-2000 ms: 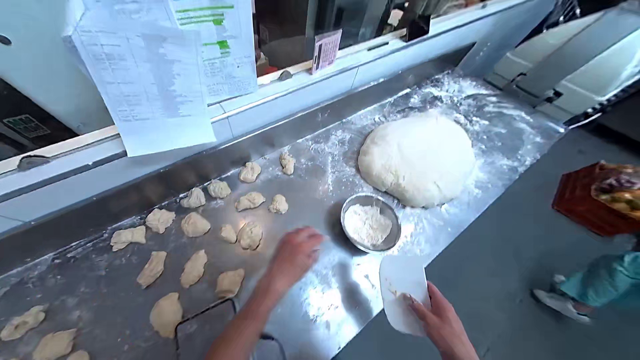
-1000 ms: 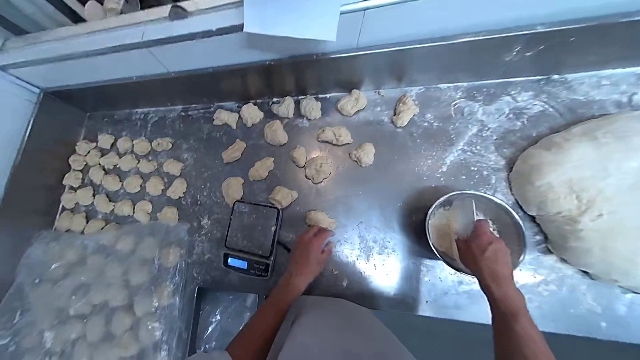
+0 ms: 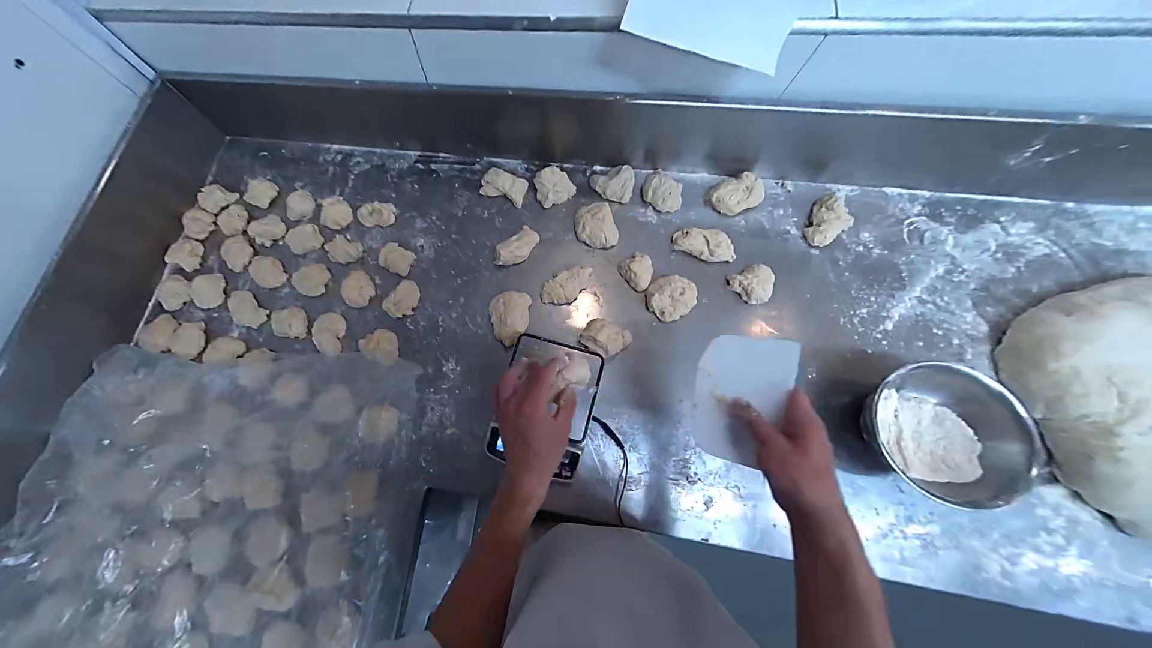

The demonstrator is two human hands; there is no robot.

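Note:
My left hand [image 3: 533, 418] is over a digital kitchen scale [image 3: 589, 409], its fingers on a piece of dough [image 3: 572, 371] on the platform; whether they grip it is unclear. In my right hand [image 3: 794, 450] is a white plastic dough scraper [image 3: 742, 387], held above the steel worktop by its lower right part. To its right stands a metal bowl [image 3: 1008, 423] of flour [image 3: 931, 441], beside a large mass of dough [image 3: 1089, 387]. Several loose dough pieces [image 3: 671, 297] lie behind the scale.
Rows of small dough pieces [image 3: 267, 272] lie at the left, with more under a clear plastic sheet [image 3: 117, 423] nearer me. A metal tray [image 3: 436, 549] is at the front edge. A cable [image 3: 623, 468] runs from the scale. The steel backsplash [image 3: 504, 126] borders the worktop.
My left hand has moved onto the scale with a dough piece, which lay right of the scale one second ago. My right hand has come out of the flour bowl with the scraper, moving left.

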